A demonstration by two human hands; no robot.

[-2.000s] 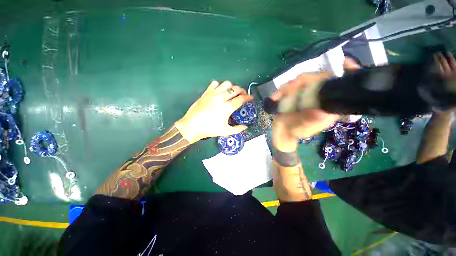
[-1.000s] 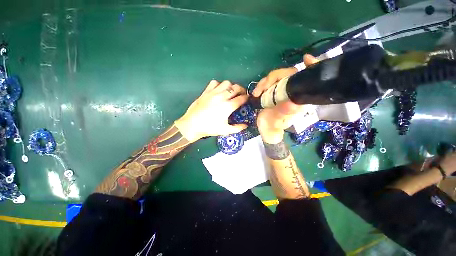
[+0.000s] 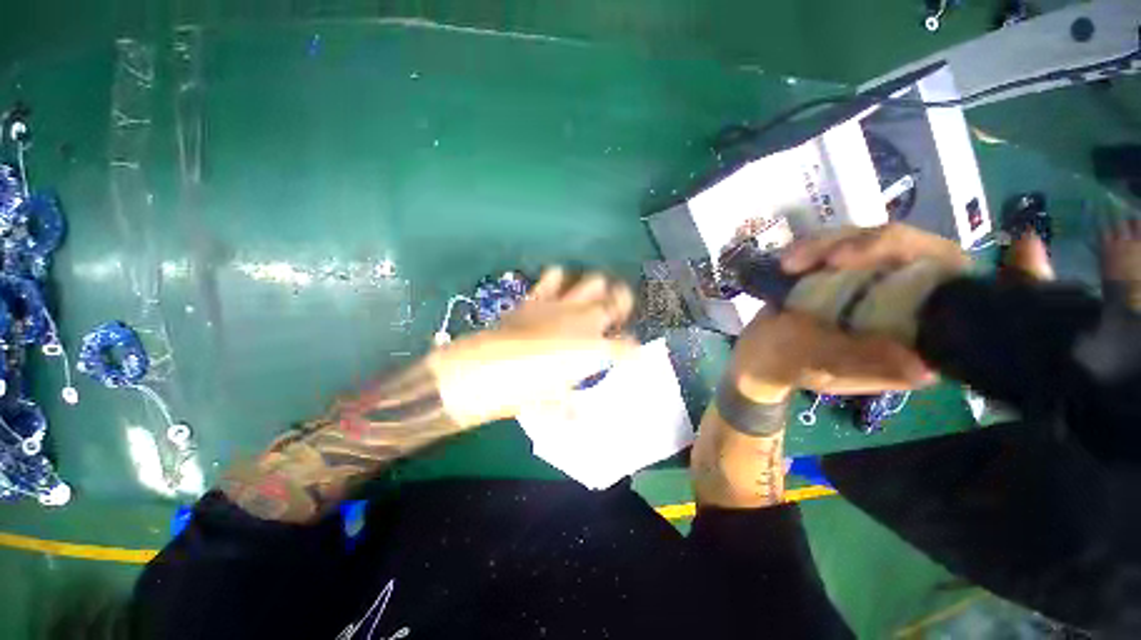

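Note:
My right hand [image 3: 851, 313] is closed around the pale-banded nose of the black power screwdriver [image 3: 1001, 338], its tip at the front of the white screw feeder [image 3: 801, 188]. My left hand [image 3: 551, 338] is blurred over the white paper sheet [image 3: 613, 431]; I cannot tell whether it holds anything. One blue corded unit [image 3: 501, 294] lies just beyond my left hand, its white ring to the left. A bit of another blue unit [image 3: 591, 379] shows under my left hand. Small screws [image 3: 669, 298] lie at the feeder's front.
A heap of blue corded units [image 3: 25, 300] lies at the far left, with a single unit [image 3: 113, 354] beside it. More units [image 3: 876, 408] show partly behind my right hand. A pale support arm [image 3: 1039, 56] is at the upper right. Another person's hand [image 3: 1117, 256] is at the right edge.
The screwdriver has moved right, from the unit to the feeder. My left hand has moved off that spot towards the paper. A corded unit now lies free beyond my left hand.

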